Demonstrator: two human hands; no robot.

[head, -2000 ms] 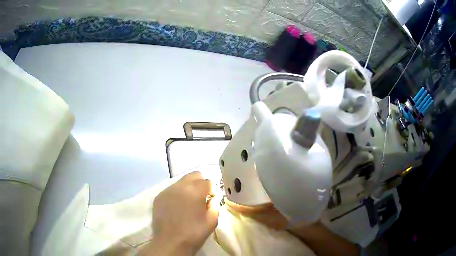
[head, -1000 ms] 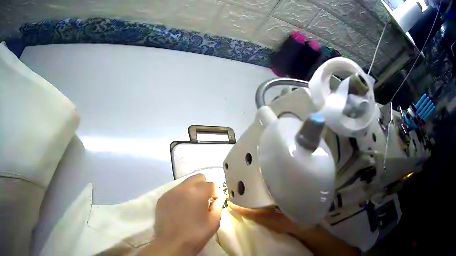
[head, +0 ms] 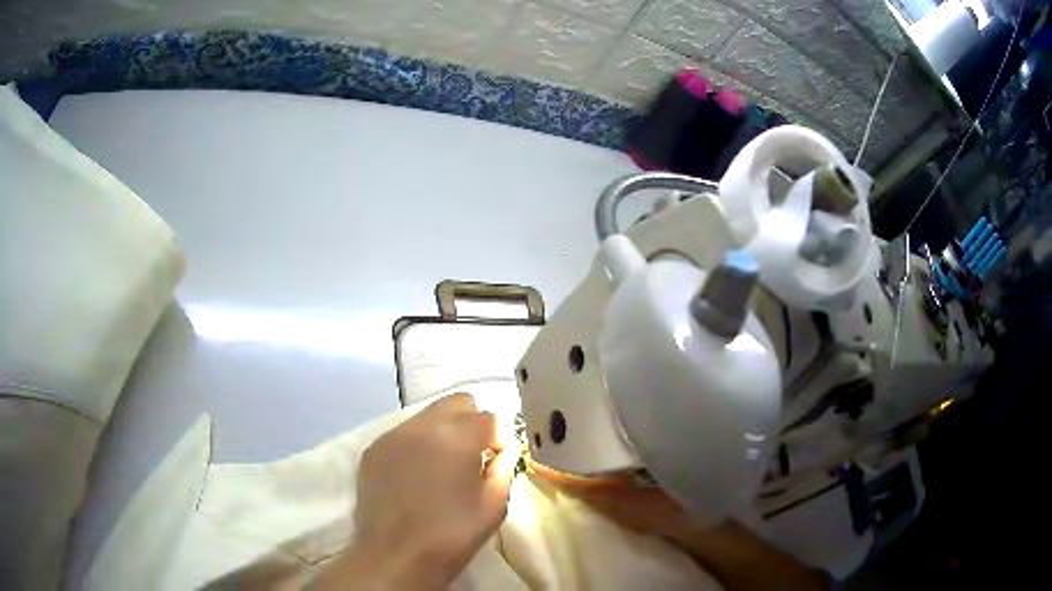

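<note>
The cream garment piece (head: 283, 491) lies on the white table and runs under the left end of the sewing machine head (head: 577, 393). My left hand (head: 433, 485) is closed on the cloth just left of the needle area, fingers bent and knuckles up. My right hand (head: 611, 496) lies on the cloth on the other side of the needle, largely hidden under the machine head and lamp; its fingertips are near the bright spot. The lamp (head: 692, 387) lights the cloth yellowish. The presser foot (head: 521, 444) shows only as a small dark cluster beside my left fingers.
A second cream piece (head: 81, 277) lies folded at far left. A white plate with a brown-edged handle (head: 490, 303) is set in the table behind the needle. A white wheel-shaped part (head: 796, 219) tops the head end. Thread cones (head: 692, 121) stand by the wall, blue spool pins (head: 981, 248) at right.
The view has shifted slightly, so the machine sits a little further right than at first. Both hands keep nearly the same place and pose beside the needle.
</note>
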